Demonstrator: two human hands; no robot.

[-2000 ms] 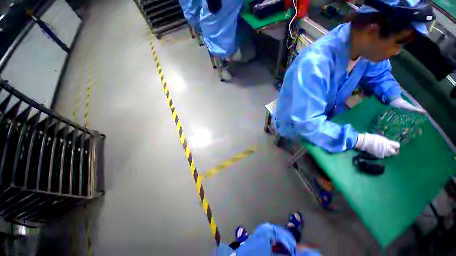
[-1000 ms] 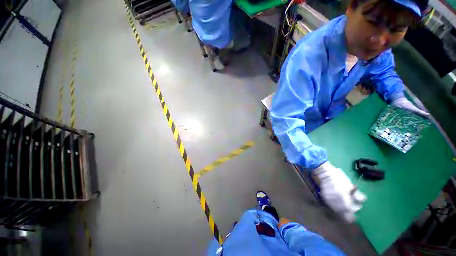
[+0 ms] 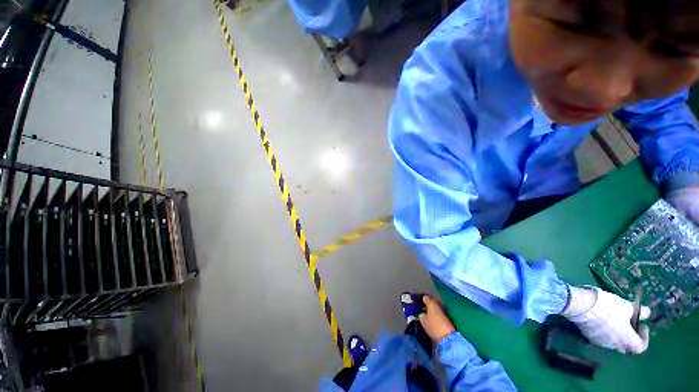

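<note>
My right hand (image 3: 435,318) shows at the bottom centre, bare and small, below a blue sleeve and beside the green bench; its fingers are not clear and I see nothing held in it. My left hand is out of the picture. A green circuit board (image 3: 648,264) with many small parts lies at the right on the green-topped bench (image 3: 467,306). Another person's white-gloved hand holds a thin tool (image 3: 637,306) at the board's near edge. Their other gloved hand is at its far side. A dark object (image 3: 569,351) lies on the bench beside the gloved hand.
A seated person in a blue smock (image 3: 467,145) leans over the bench, very near me. A dark metal rack (image 3: 92,237) with many close shelves stands at the left. Yellow-black tape (image 3: 276,180) runs along the floor. Another blue smock (image 3: 329,15) and stool legs show at the top.
The seated person and bench appear larger and closer. The person's gloved hand has moved from the bench edge to the board. My right hand has come into view.
</note>
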